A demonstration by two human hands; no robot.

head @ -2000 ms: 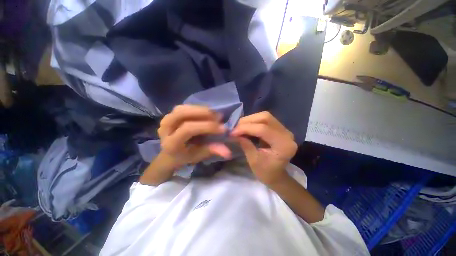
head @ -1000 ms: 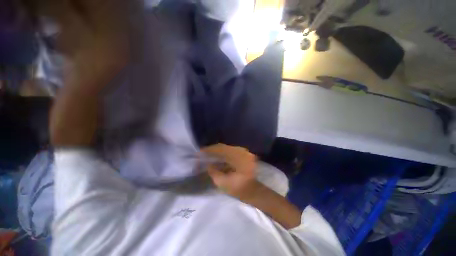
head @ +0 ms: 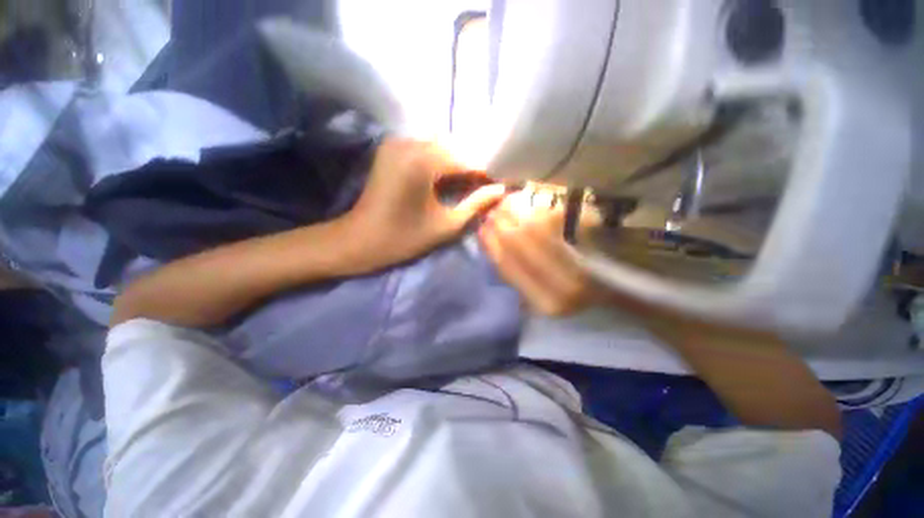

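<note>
The grey garment piece (head: 405,314) hangs from the table edge over my lap, its upper edge at the needle area. My left hand (head: 420,197) lies on the cloth just left of the needle area, fingers pinching its edge. My right hand (head: 532,258) is beside it, slightly blurred, with fingertips on the same edge. The sewing machine head (head: 567,91) rises above both hands. Dark navy cloth (head: 233,197) is bunched left of my left hand. The needle tip is hidden by glare and fingers.
The white table edge (head: 608,344) runs below my right forearm. A blue basket (head: 881,455) is at the lower right. Pale cloth (head: 152,126) lies at the upper left. The lamp glare (head: 405,61) whitens the top middle.
The view has shifted closer to the machine head. Both hands have moved up to the needle area with the grey cloth; my left hand has come back from the far left.
</note>
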